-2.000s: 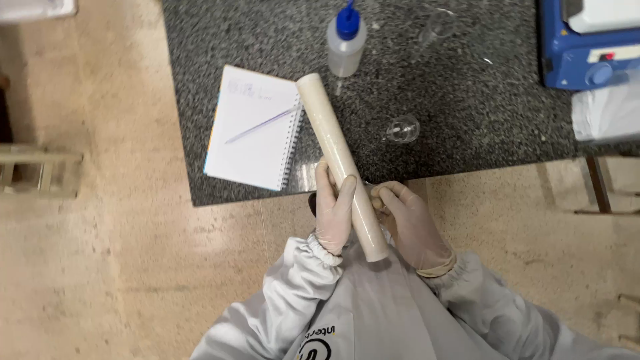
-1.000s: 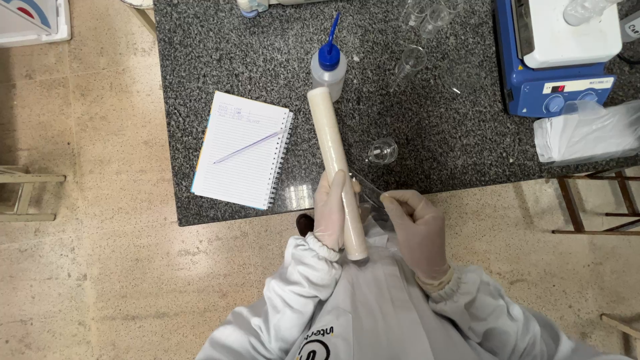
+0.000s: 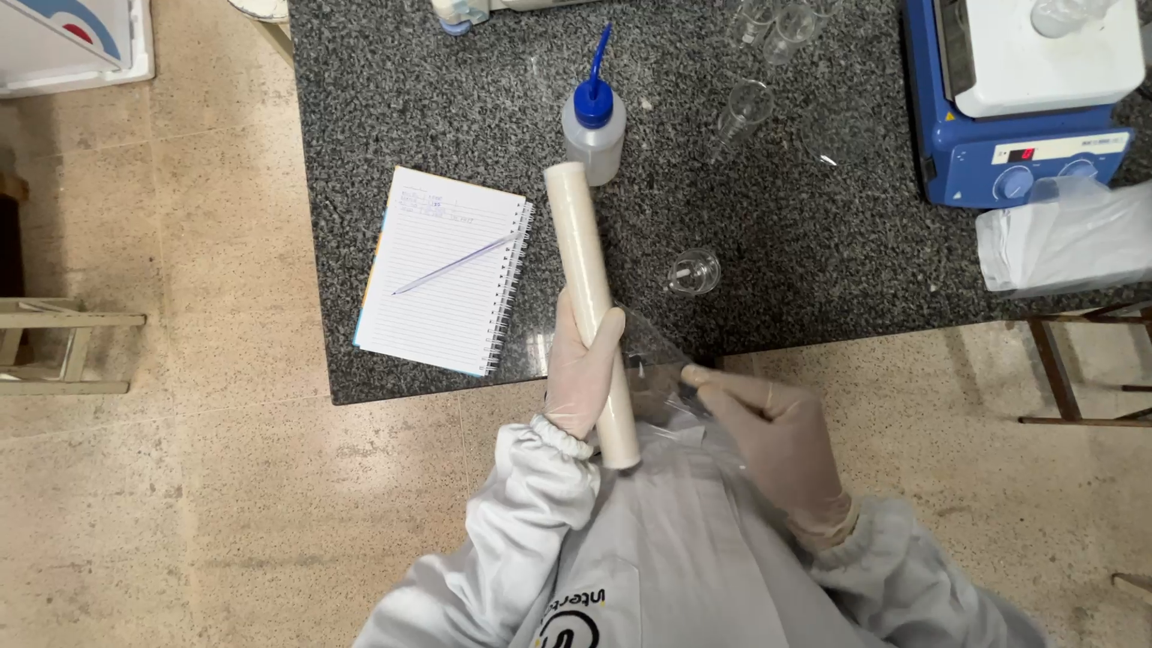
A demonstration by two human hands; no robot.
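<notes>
My gloved left hand (image 3: 580, 369) grips a roll of clear plastic film (image 3: 585, 261), held slantwise over the front edge of the bench. To its right, my gloved right hand (image 3: 778, 432) pinches the loose edge of the film between thumb and fingers. A thin transparent sheet (image 3: 661, 364) stretches from the roll to those fingers, above the lab coat. Just beyond the roll's far end stands a wash bottle with a blue cap (image 3: 594, 135). A small glass vessel (image 3: 694, 272) lies on the granite bench right of the roll.
Left on the granite bench (image 3: 432, 99) lies a spiral notebook (image 3: 441, 324) with a pen (image 3: 454, 264) on it. Several glass beakers (image 3: 747, 103) are at the back. A blue hotplate stirrer (image 3: 972, 153) and plastic bags (image 3: 1071, 238) are at the right. Stools (image 3: 72, 319) flank the bench.
My right hand has moved away from the roll, to the right, drawing out a widening sheet of clear film. My left hand keeps its grip on the roll.
</notes>
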